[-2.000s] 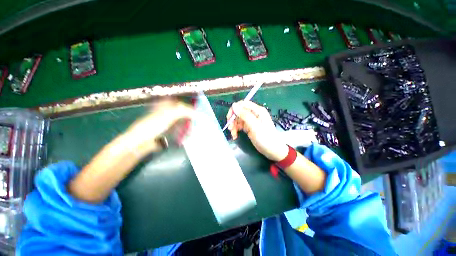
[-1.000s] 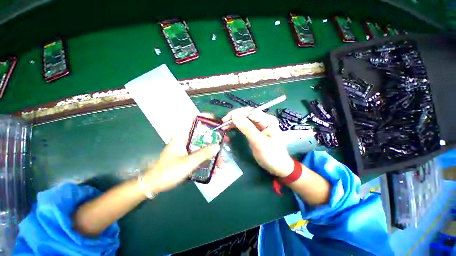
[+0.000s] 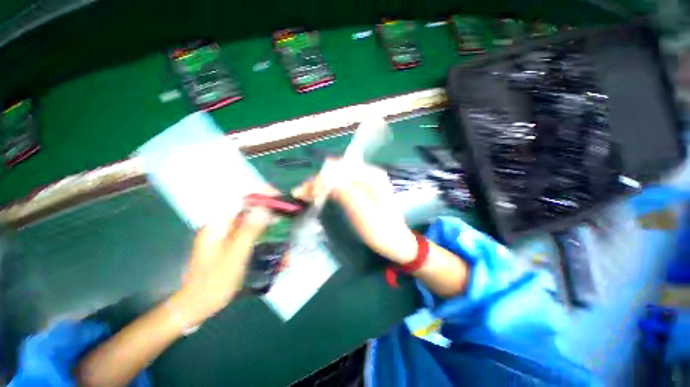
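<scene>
The picture is blurred. My left hand [image 3: 214, 261] holds a half-assembled phone [image 3: 274, 230] with a red rim, over a white liner sheet [image 3: 198, 162] that lies slanted across the pale edge strip. My right hand [image 3: 362, 198] is just right of the phone, its fingertips near the phone's top edge. A pale stick-like tool [image 3: 366, 140] slants up out of my right hand. Whether a black part sits in the phone or at the tool's tip cannot be told.
A black bin [image 3: 484, 162] heaped with black parts stands at right. A loose pile of black parts [image 3: 446, 179] lies beside it. Several phones lie in a row on the green conveyor [image 3: 136, 91] beyond the pale worn edge strip [image 3: 333, 119]. A clear tray [image 3: 575, 268] shows blurred below the bin.
The whole view has shifted, with the bin and the belt phones further left. The phone's top edge has turned in my left hand. The right hand stays close to it with the tool.
</scene>
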